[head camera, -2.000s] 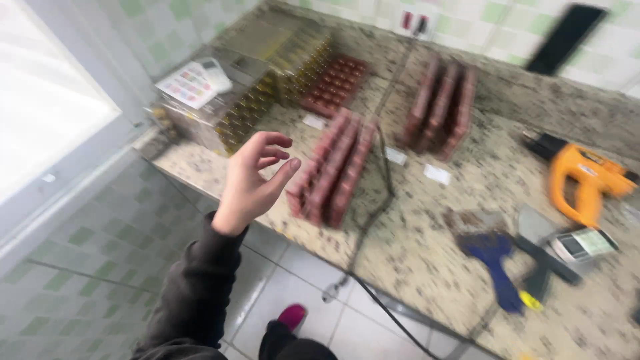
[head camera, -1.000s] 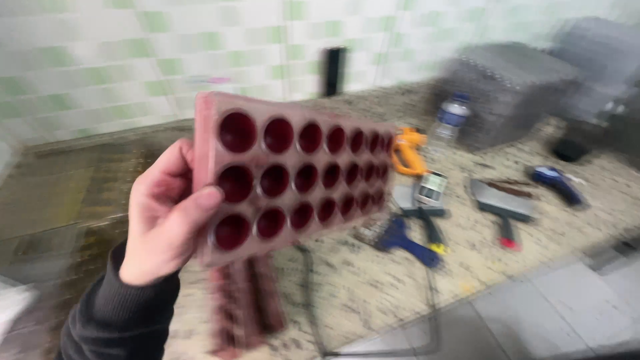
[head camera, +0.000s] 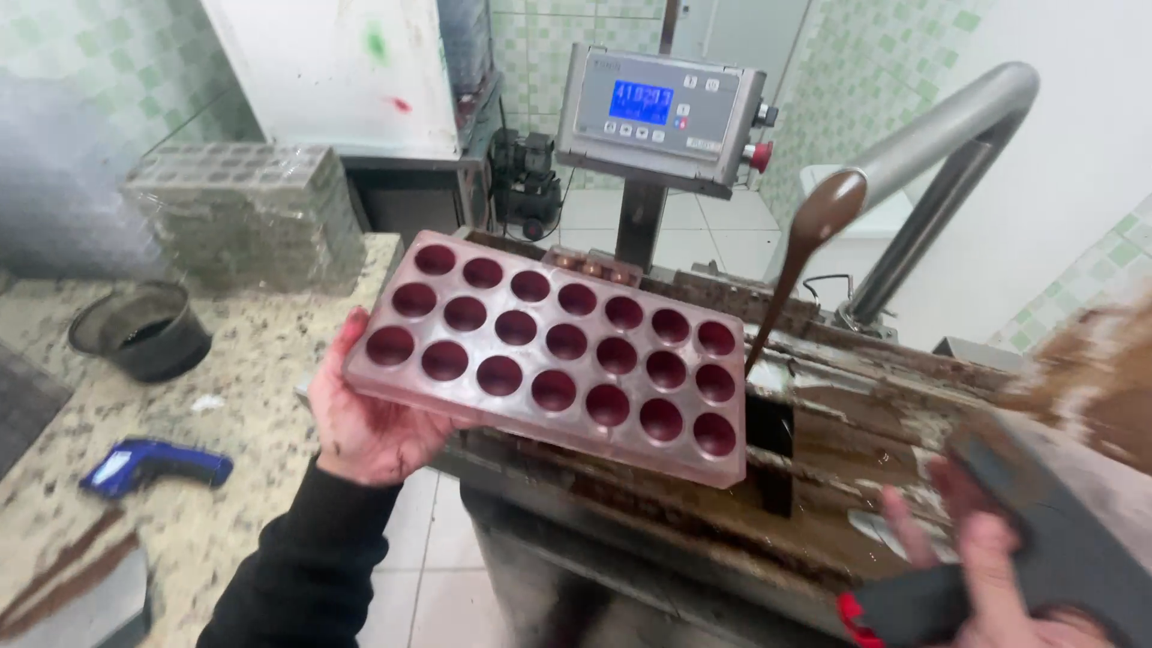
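My left hand (head camera: 382, 427) holds a chocolate mold (head camera: 540, 360) by its left end and underside. The mold is clear plastic with three rows of round cavities lined in dark red, tilted with its openings toward me. At the lower right, my right hand (head camera: 985, 558), blurred, grips a wide scraper (head camera: 1035, 504) with a dark handle and red end. Beyond the mold's right end, melted chocolate (head camera: 792, 261) streams from a metal spout (head camera: 945, 117) into the chocolate-smeared tempering machine (head camera: 864, 450). The mold hides part of the machine.
A control panel (head camera: 657, 117) with a lit display stands behind the machine. On the granite counter (head camera: 261, 396) at left are a dark plastic cup (head camera: 144, 333), a blue infrared thermometer (head camera: 162, 463), a smeared scraper blade (head camera: 90, 594) and wrapped stacked molds (head camera: 252, 216).
The view has swung from the counter to the machine. My left hand, empty two seconds ago, holds the mold. My right hand, out of view before, now appears with a scraper.
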